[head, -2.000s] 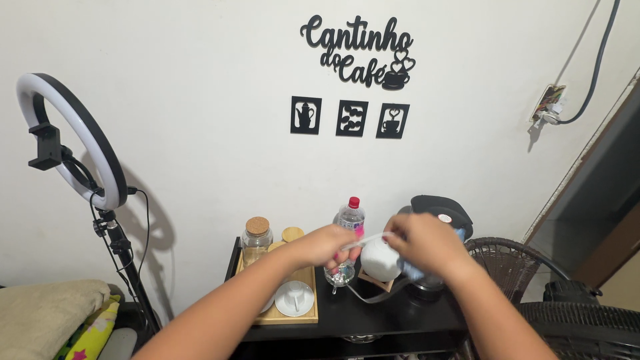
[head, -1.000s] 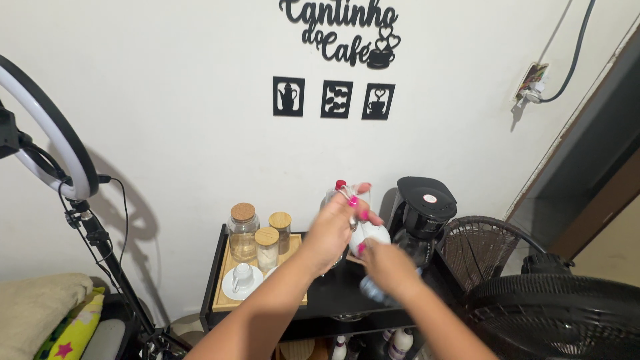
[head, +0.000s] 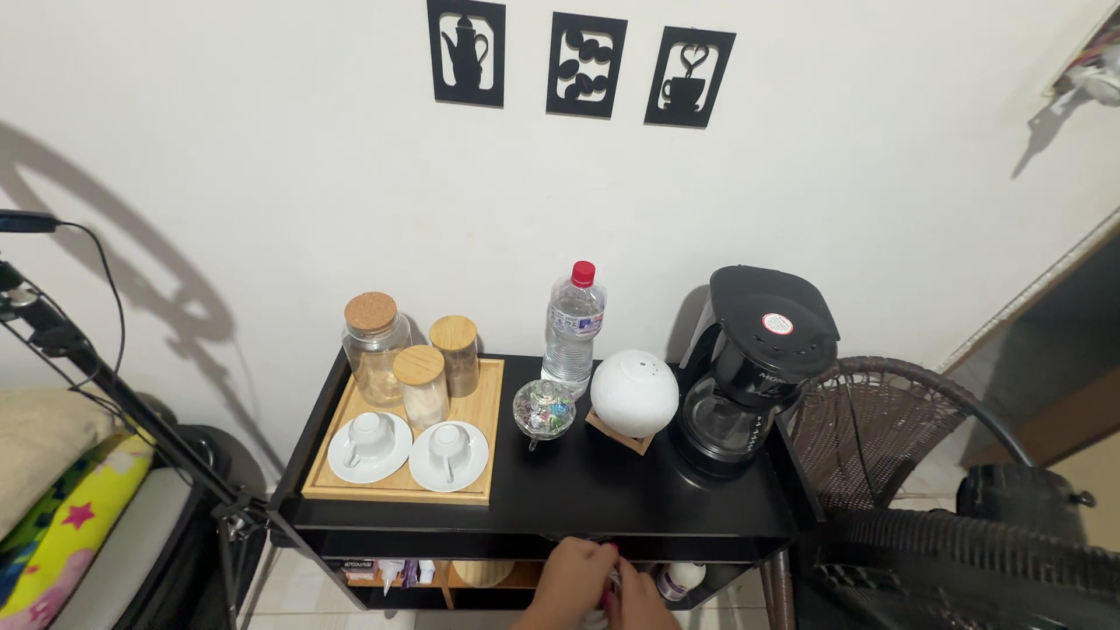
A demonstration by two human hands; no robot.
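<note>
My left hand [head: 570, 584] and my right hand [head: 637, 598] are close together at the front edge of the black cart [head: 569, 516], low in the view. Their fingers meet; whatever may be between them is hidden. Behind them on the cart top stand a glass candy dish [head: 544, 409] with a lid, a white round globe [head: 634, 394] on a small wooden base [head: 619, 432], a clear plastic bottle [head: 573, 341] with a red cap, and a black coffee maker [head: 752, 367] at the right.
At left a wooden tray [head: 402, 495] holds a cork-topped glass jar [head: 376, 350], smaller jars and two upturned white cups on saucers. A black stand [head: 131, 402] rises left of the cart. A fan [head: 971, 569] and a wicker chair [head: 866, 429] are at right. Items fill the lower shelf.
Both hands have moved down from beside the bottle and white globe to the cart's front edge. The view has tilted down and shifted.
</note>
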